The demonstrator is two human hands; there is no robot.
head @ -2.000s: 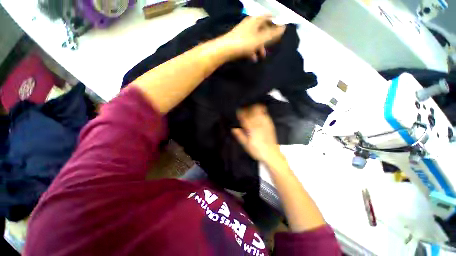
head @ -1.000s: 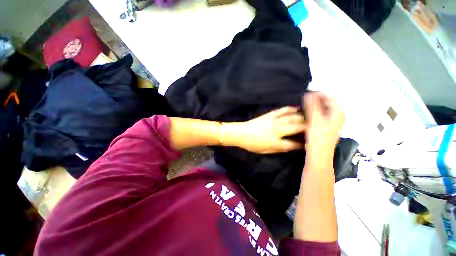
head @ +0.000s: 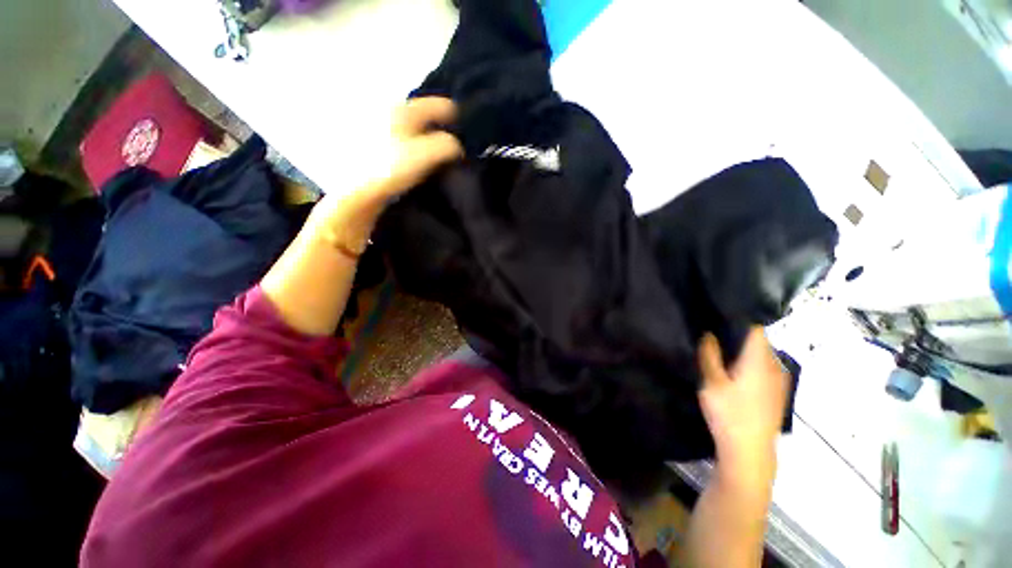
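A large black garment (head: pixel 555 266) lies spread over the white table and hangs over its near edge. A white mark or print (head: pixel 526 154) shows on its upper part, and a greyish light patch (head: pixel 788 272) shows on its right part. My left hand (head: pixel 416 144) grips the garment at its upper left edge; the fingertips are blurred. My right hand (head: pixel 746 383) pinches the garment's lower right part, near the machine; its fingertips are partly sunk in the cloth.
The white sewing machine (head: pixel 954 288) with a grey-blue knob (head: pixel 904 383) stands at right. Red-handled snips (head: pixel 890 490) lie below it. Dark garments (head: pixel 178 277) and a maroon piece (head: pixel 144 133) are at left. A blue item (head: pixel 572 22) lies at the table's back.
My hands have moved apart, left hand to the upper left and right hand down. The garment is spread wider, with a white mark and light patch now showing.
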